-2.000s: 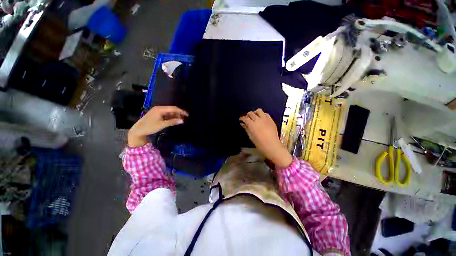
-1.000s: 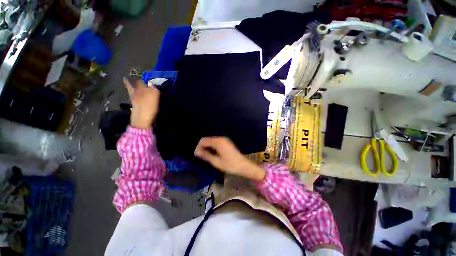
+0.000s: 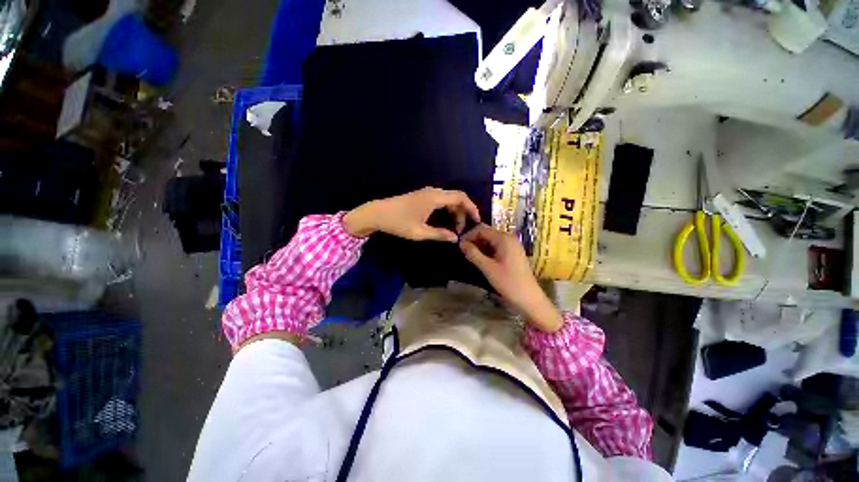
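A large dark cloth panel (image 3: 391, 122) lies in front of me, left of the needle area, and hangs over a blue crate at the left. My left hand (image 3: 419, 215) and my right hand (image 3: 497, 262) meet over the panel's near right part. The fingertips of both hands pinch a small dark edge of the cloth (image 3: 468, 229) between them. The white sewing machine head (image 3: 589, 56) stands to the right, with the needle area mostly hidden under it. Yellow tape (image 3: 568, 212) marked PIT runs along the bed beside the shiny plate.
Yellow-handled scissors (image 3: 708, 247) lie on the table at the right, with small tools (image 3: 786, 212) beyond them. A dark rectangle (image 3: 628, 188) lies between tape and scissors. The white lamp paddle (image 3: 510, 49) hangs over the cloth's far right corner. The blue crate (image 3: 232, 188) stands at the left.
My left hand has come from the cloth's left side to its near right part. My right hand has moved right and up to meet it. Both now pinch the edge. The view has shifted.
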